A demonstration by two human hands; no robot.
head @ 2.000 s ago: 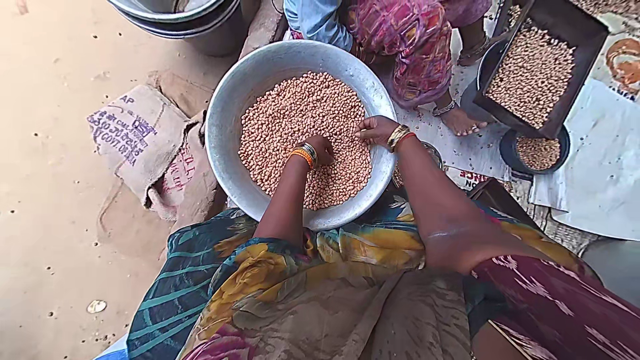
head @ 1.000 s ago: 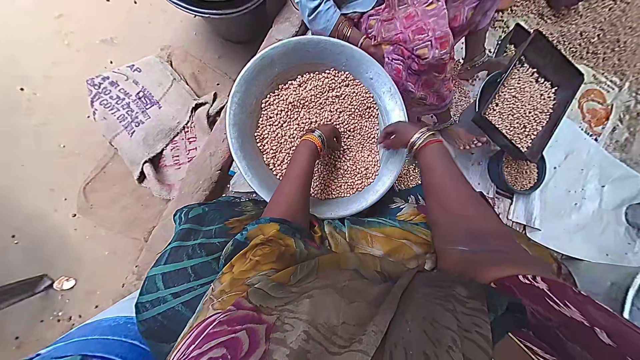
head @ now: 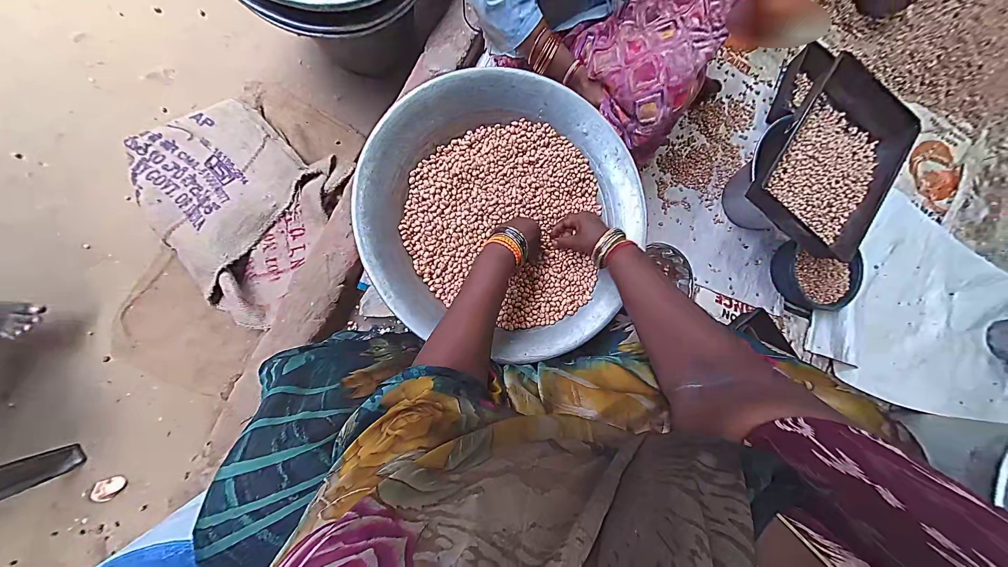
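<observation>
A wide metal basin (head: 386,236) rests at my lap, tilted slightly, with a heap of pinkish-brown peanut kernels (head: 488,181) in it. My left hand (head: 523,233), with orange and gold bangles at the wrist, touches the kernels near the middle of the heap; its fingers are mostly hidden. Just to its right, my right hand (head: 579,232) is bent over the kernels with fingers curled, also wearing bangles. Whether either hand holds kernels cannot be seen.
Another person (head: 654,63) sits beyond the basin. At right, a dark tray (head: 874,205) of kernels leans over small buckets, near a white sheet (head: 937,315) and scattered kernels. Jute sacks (head: 228,189) lie left, with dark tubs (head: 346,31) behind. A foot (head: 20,319) shows at the far left.
My right hand has moved from the basin's right side inward over the kernels, closer to my left hand. A foot has come into view at the far left.
</observation>
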